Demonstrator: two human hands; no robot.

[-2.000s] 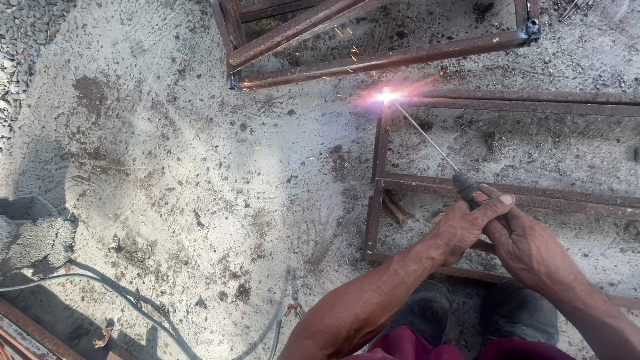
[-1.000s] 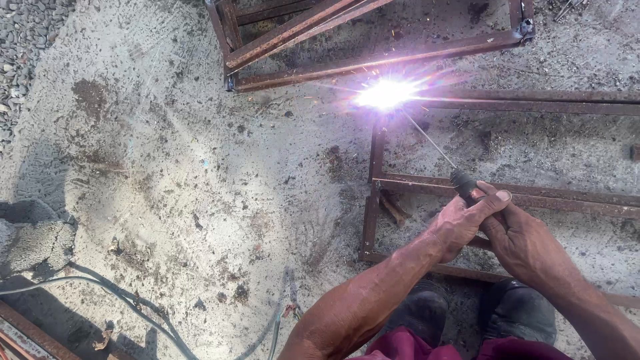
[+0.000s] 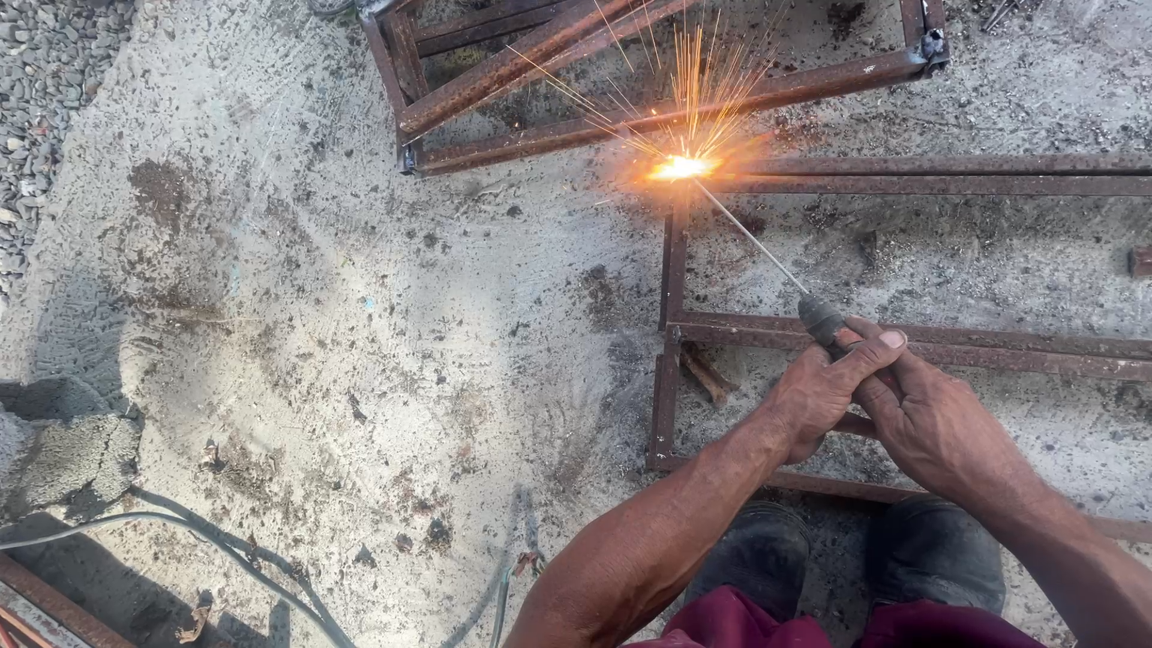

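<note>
Both of my hands are closed on a welding electrode holder [image 3: 826, 322]: my left hand [image 3: 814, 396] from the left, my right hand [image 3: 936, 423] from the right. A thin welding electrode [image 3: 751, 236] runs from the holder up and left. Its tip is at a bright orange arc with sparks [image 3: 681, 167], at the upper left corner of a rusty steel frame [image 3: 936, 184]. The glare hides the corner itself. The frame's long bars extend right, and a middle bar [image 3: 990, 349] passes under the holder and my hands.
Another rusty steel frame [image 3: 837, 79] lies just above the arc. A cable [image 3: 225, 549] crosses the lower left, near a broken concrete block [image 3: 76, 450] and more steel bars [image 3: 54, 603]. Gravel [image 3: 54, 81] borders the concrete floor. My boots [image 3: 756, 549] stand below the frame.
The arc's light has gone from a white and violet glare to a smaller orange glow, with a tall spray of sparks. Both hands keep their grip on the holder in nearly the same place.
</note>
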